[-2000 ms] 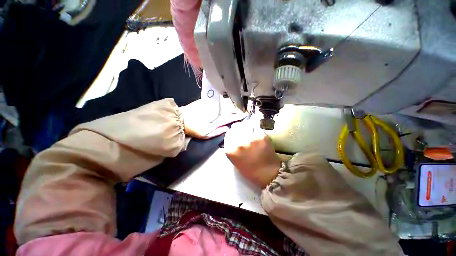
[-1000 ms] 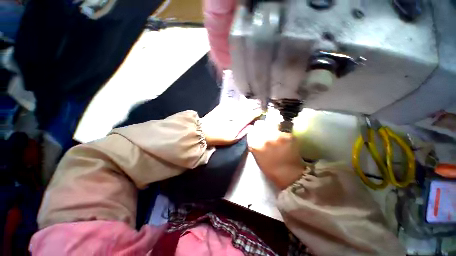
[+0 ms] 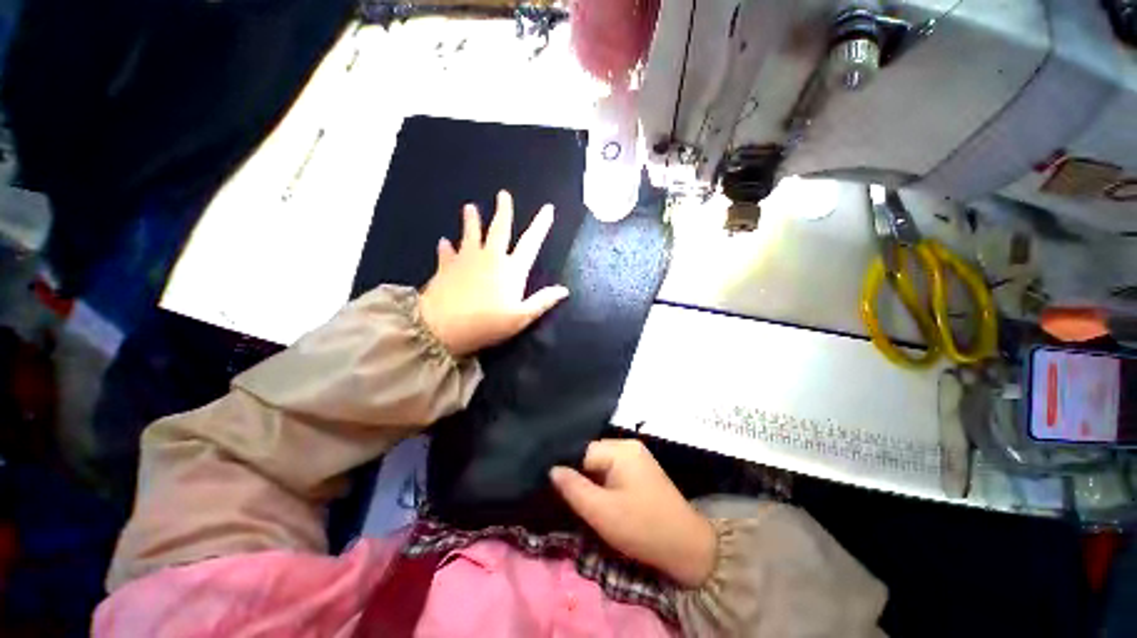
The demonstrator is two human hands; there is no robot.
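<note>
A black cloth panel (image 3: 549, 374) lies flat on the white table, left of and below the needle area, its lower end over the table's front edge. My left hand (image 3: 489, 277) rests on it with fingers spread. My right hand (image 3: 630, 499) is at the panel's lower right edge, fingers curled; the thumb lies by the cloth and the fingertips pinch or touch its edge, which I cannot tell apart. The presser foot area (image 3: 686, 187) is just beyond the panel's upper right corner.
The machine head (image 3: 973, 100) fills the upper right. Yellow-handled scissors (image 3: 929, 305) lie right of the needle. A lit phone (image 3: 1075, 395) and an orange object (image 3: 1075, 324) are far right. Dark cloth (image 3: 137, 137) is heaped at left. A pink cover (image 3: 614, 38) hangs at the head's left end.
Both hands have left the needle. My left hand has opened flat on the cloth; my right hand has moved down towards me. The panel now lies spread out. The camera view has shifted.
</note>
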